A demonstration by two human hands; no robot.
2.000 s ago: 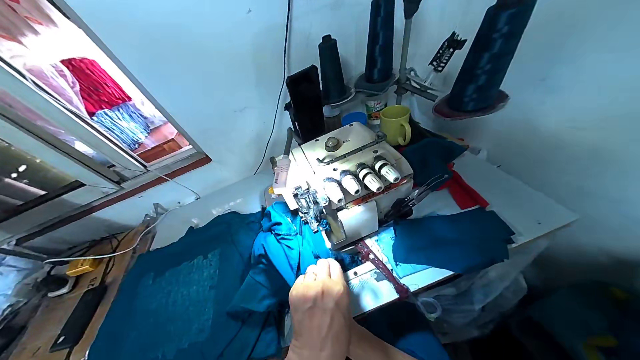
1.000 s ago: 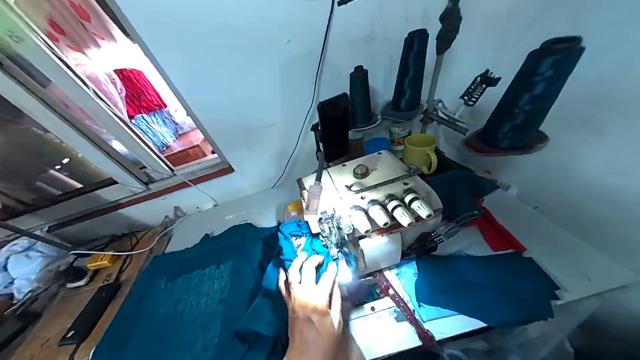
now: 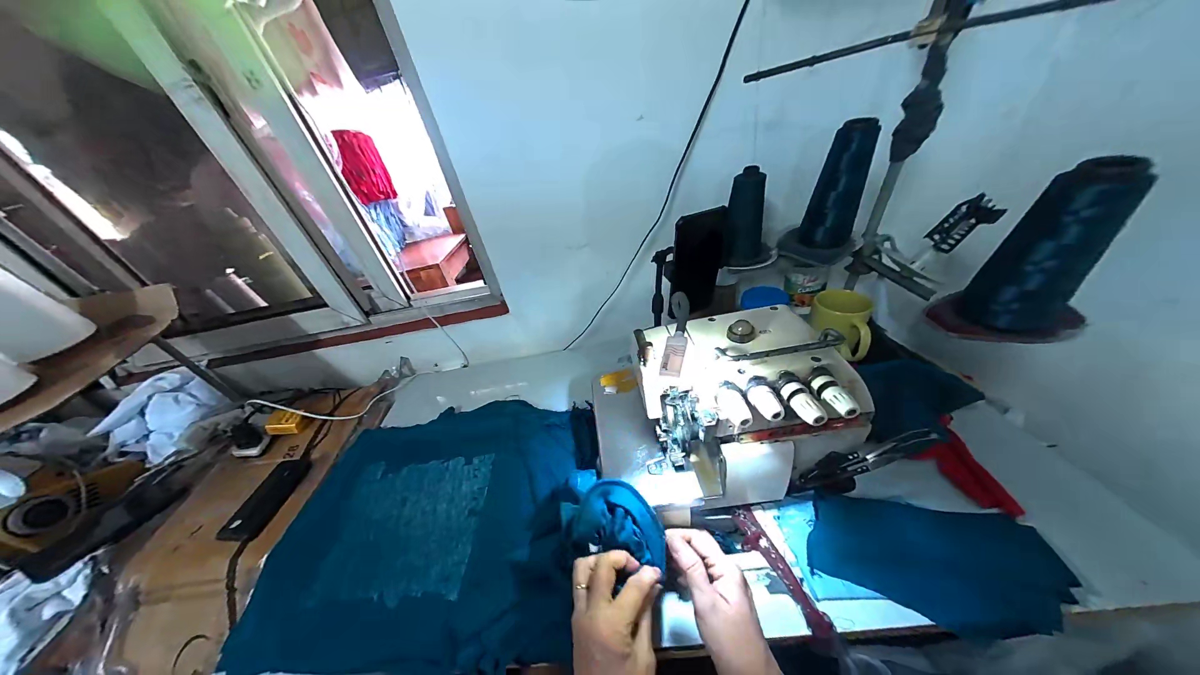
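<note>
Both hands hold a bunched teal fabric piece [image 3: 619, 525] in front of an overlock sewing machine [image 3: 750, 375]. My left hand [image 3: 614, 609], with a ring on one finger, pinches its lower edge. On the right edge of the same piece, my right hand [image 3: 717, 591] grips with thumb and forefinger. The cloth is clear of the lit presser foot area [image 3: 682, 431], just below and left of it. A large teal cloth [image 3: 403, 534] lies spread to the left. More cut teal fabric [image 3: 937, 562] rests at the right.
Thread cones [image 3: 1059, 244] stand behind the machine, near a yellow mug [image 3: 844, 319] and a phone [image 3: 699, 248]. Scissors [image 3: 867, 459] lie right of the machine by red cloth [image 3: 975, 469]. A dark red strip [image 3: 783, 572] crosses the front. A power strip [image 3: 267, 497] sits far left.
The teal piece has come away from the machine's foot toward the front edge. My right hand now shows beside my left, both on the cloth. The view has shifted upward.
</note>
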